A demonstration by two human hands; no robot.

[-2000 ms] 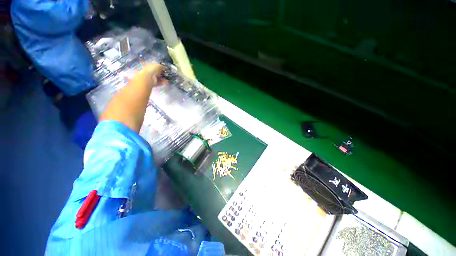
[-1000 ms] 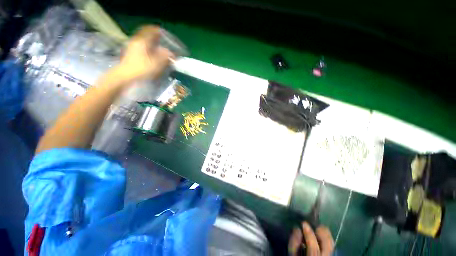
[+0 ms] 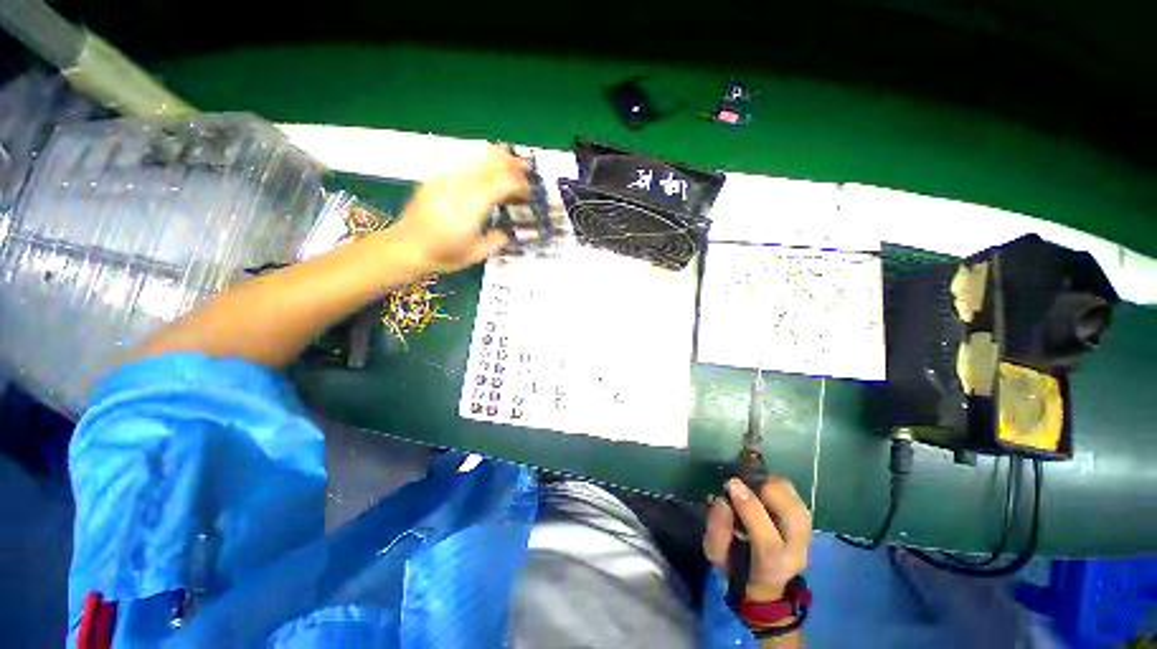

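My left hand holds a dark circuit board by its edge, just left of the fan and over the top of the white component sheet. The board is partly hidden by my fingers and slightly blurred. The sheet carries rows of small dark pieces at its left and lower part. My right hand holds the soldering iron like a pen. Its thin metal tip points up, between the sheet and the solder station, below the tray of small metal parts.
The black fan stands behind the sheet. Gold-coloured pins lie left of it. Clear plastic trays fill the far left. The iron stand with yellow sponge is at right, with cables below. Two small dark items lie on the green surface beyond the white strip.
My left hand has moved right from the clear trays to beside the fan, now with a board in it. My right hand has come into view with the iron. The view has turned right.
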